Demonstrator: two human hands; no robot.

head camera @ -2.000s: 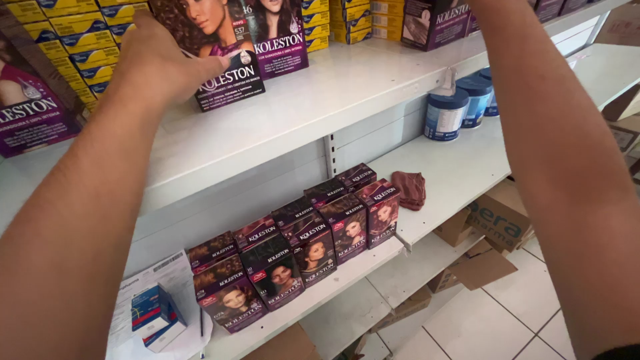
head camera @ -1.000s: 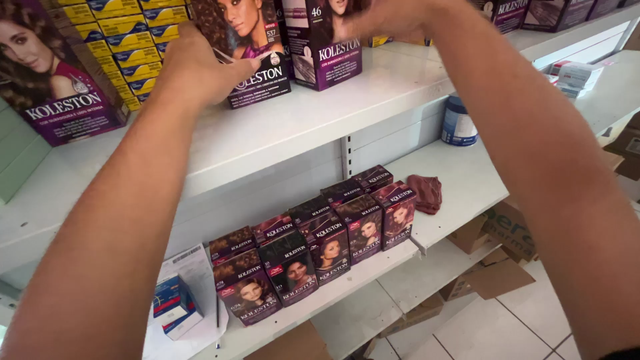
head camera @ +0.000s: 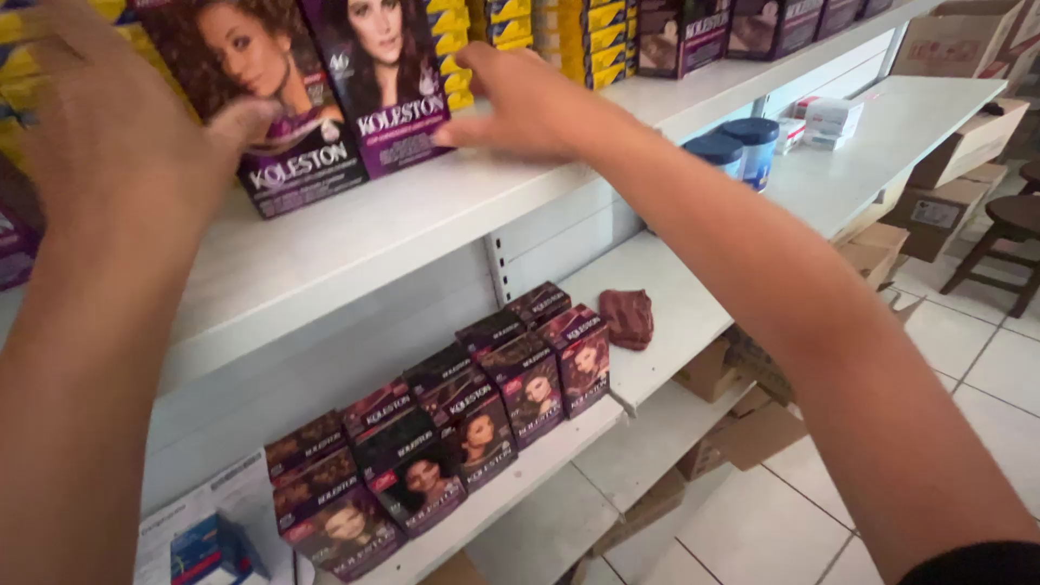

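Two Koleston hair dye boxes stand side by side on the upper shelf, the curly-hair one [head camera: 276, 106] and the one marked 46 [head camera: 386, 89]. My left hand [head camera: 122, 122] is at the left of the curly-hair box, its thumb over the front; its fingers are blurred and partly cut off. My right hand [head camera: 520, 106] is at the right side of the 46 box, thumb near its lower corner and fingers apart; whether it touches the box is unclear. Smaller Koleston boxes [head camera: 479, 435] stand in two rows on the shelf below.
Yellow boxes [head camera: 609, 41] are stacked behind, with more dye boxes [head camera: 772, 28] farther right. The white upper shelf [head camera: 341, 252] has a front edge. Below are a folded dark red cloth [head camera: 626, 317], blue tubs [head camera: 756, 150], a paper [head camera: 244, 479] and a blue box [head camera: 211, 552]. Cartons [head camera: 942, 207] and a stool [head camera: 1016, 215] stand right.
My right hand, out of view at the top right two seconds ago, has come to the 46 box's right side. My left hand stays by the curly-hair box. The view has shifted.
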